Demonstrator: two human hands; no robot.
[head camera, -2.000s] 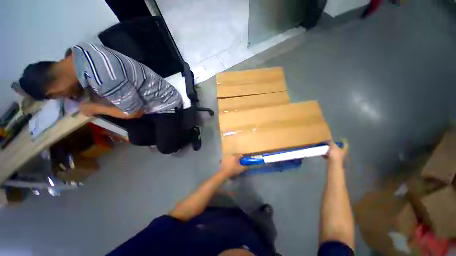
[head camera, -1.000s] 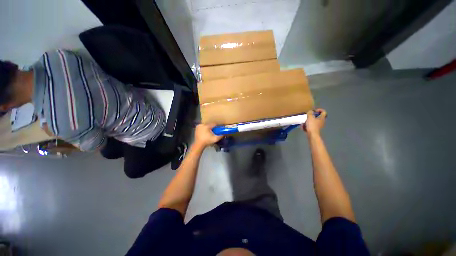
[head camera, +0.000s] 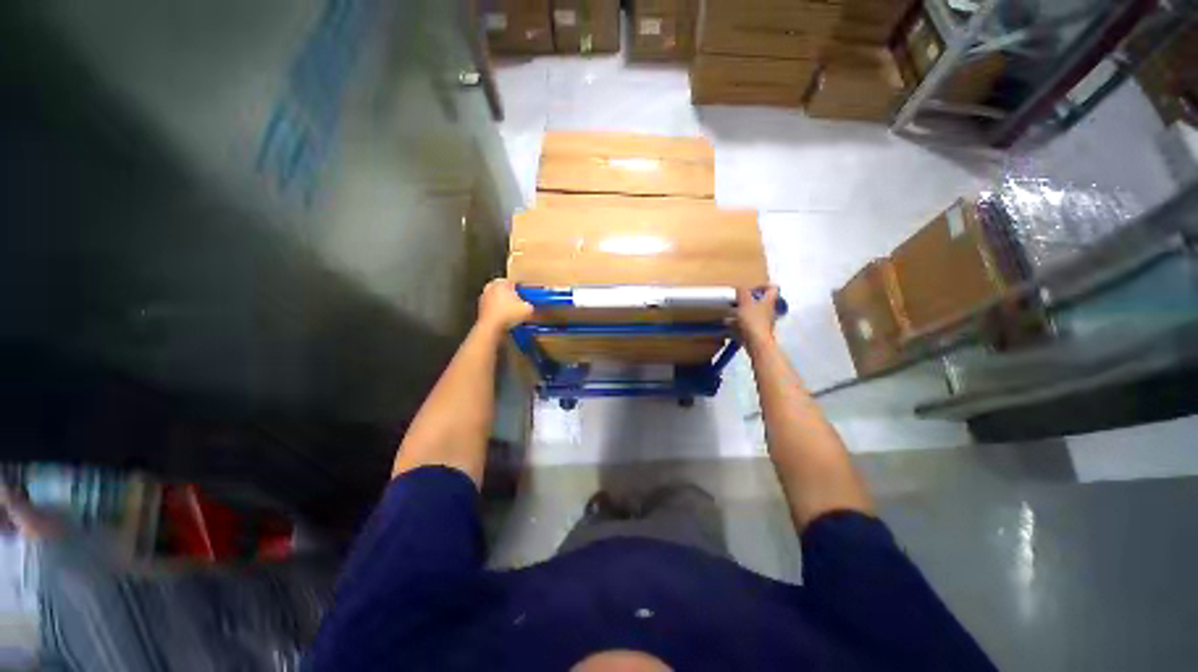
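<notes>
A blue platform trolley (head camera: 631, 390) stands in front of me, loaded with taped brown cartons (head camera: 636, 246). Another carton (head camera: 625, 164) lies on the load's far side. The trolley's hoop handle has a white grip section (head camera: 654, 297). My left hand (head camera: 502, 307) is closed around the handle's left end. My right hand (head camera: 757, 316) is closed around its right end. Both hands are bare.
Glass panels (head camera: 394, 197) stand close on the left and right of the doorway. Stacked cartons (head camera: 755, 53) line the far wall. More cartons (head camera: 930, 286) stand at right behind the glass. A metal shelf (head camera: 956, 66) is at upper right. A blurred person's striped clothing (head camera: 158, 610) shows at lower left.
The trolley and I have moved forward from the desk area into the doorway. The seated person has slid to the lower left edge. Both hands have stayed on the handle.
</notes>
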